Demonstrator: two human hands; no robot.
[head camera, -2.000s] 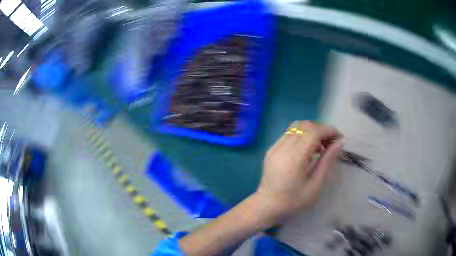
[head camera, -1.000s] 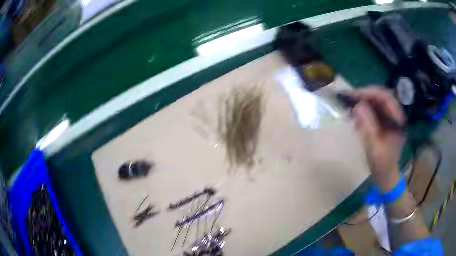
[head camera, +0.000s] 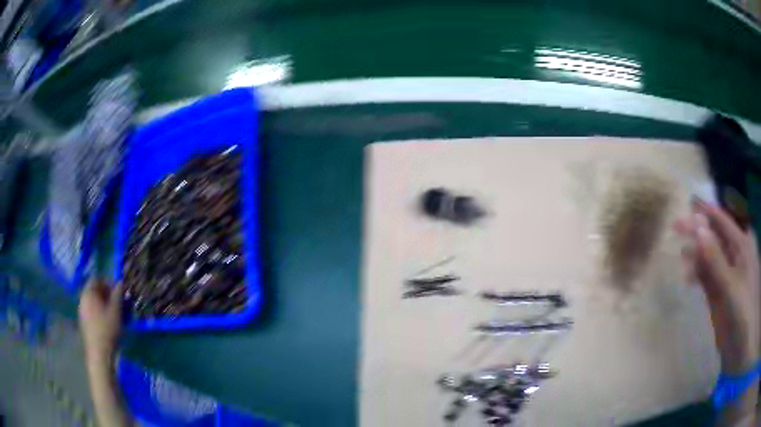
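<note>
My left hand (head camera: 102, 313) is at the lower left, blurred, at the left edge of the blue parts tray (head camera: 254, 275); its fingers are hard to make out. My right hand (head camera: 719, 254) is at the far right, fingers apart, with nothing visible in it. The tray holds a dense heap of dark components (head camera: 192, 246). On the beige cardboard sheet (head camera: 400, 367) lie a black wire bundle with a pale band (head camera: 451, 206), a few loose black wires (head camera: 430, 288), two component rows (head camera: 524, 298) and a heap of small components (head camera: 501, 392).
Brown-gold thin wires (head camera: 636, 225) lie on the sheet's right part. A smaller tray with silvery plastic-wrapped parts (head camera: 88, 179) stands left of the blue tray. A dark object (head camera: 726, 154) is at the sheet's upper right corner. A blue bin (head camera: 171, 400) is below the bench edge.
The view has swung left since one second ago. My right hand no longer shows the dark tool it held. My left hand has come into view by the tray.
</note>
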